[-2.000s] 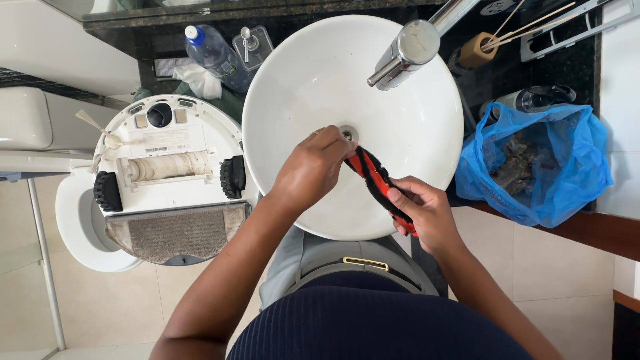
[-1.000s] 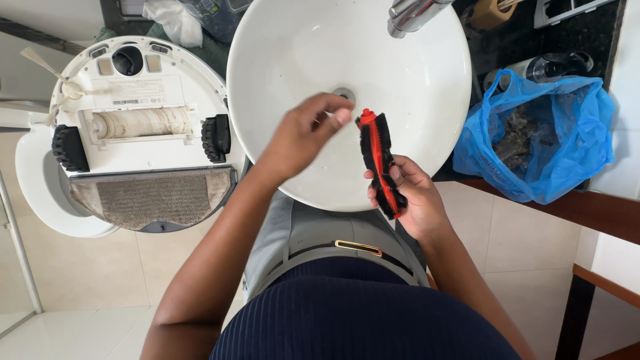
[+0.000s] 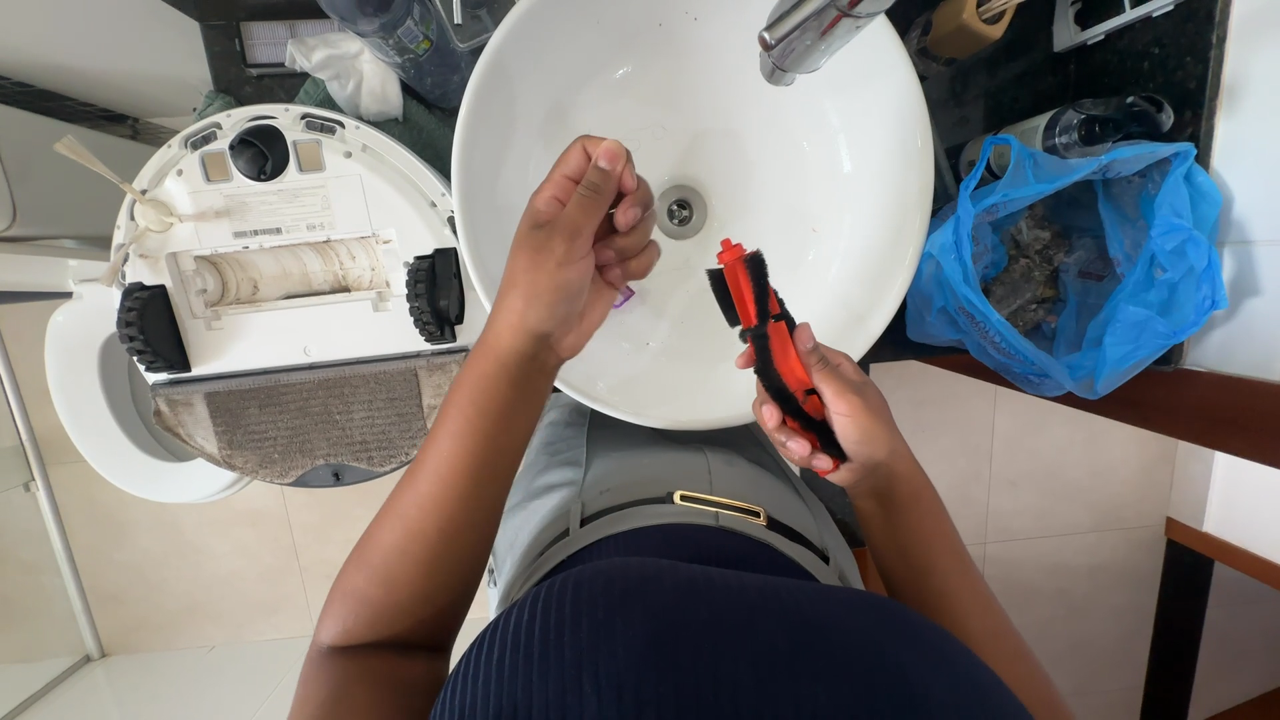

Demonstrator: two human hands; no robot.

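My right hand (image 3: pixel 825 405) grips the lower end of a red roller brush (image 3: pixel 770 340) with black bristles, its red tip pointing up over the front of the white sink basin (image 3: pixel 850 250). Over the basin's left part is my left hand (image 3: pixel 590 240), fingers curled and thumb against the index finger; whether something fine is pinched there cannot be told. A small purple item (image 3: pixel 624 297) shows just beside that hand. To the left lies an upturned robot vacuum (image 3: pixel 290 270), with a dusty roller compartment, black wheels and a grey mop pad (image 3: pixel 300 420).
A blue plastic bag (image 3: pixel 1080 270) holding grey debris sits open at the right, beside a dark bottle (image 3: pixel 1110 122). The chrome faucet (image 3: pixel 810 35) reaches over the basin from the top. A white cloth (image 3: pixel 350 75) and a plastic bottle (image 3: pixel 400 30) are at the upper left.
My left hand was at the brush's upper end two seconds ago and has come away to the left, its fingers now curled. My right hand still holds the brush.
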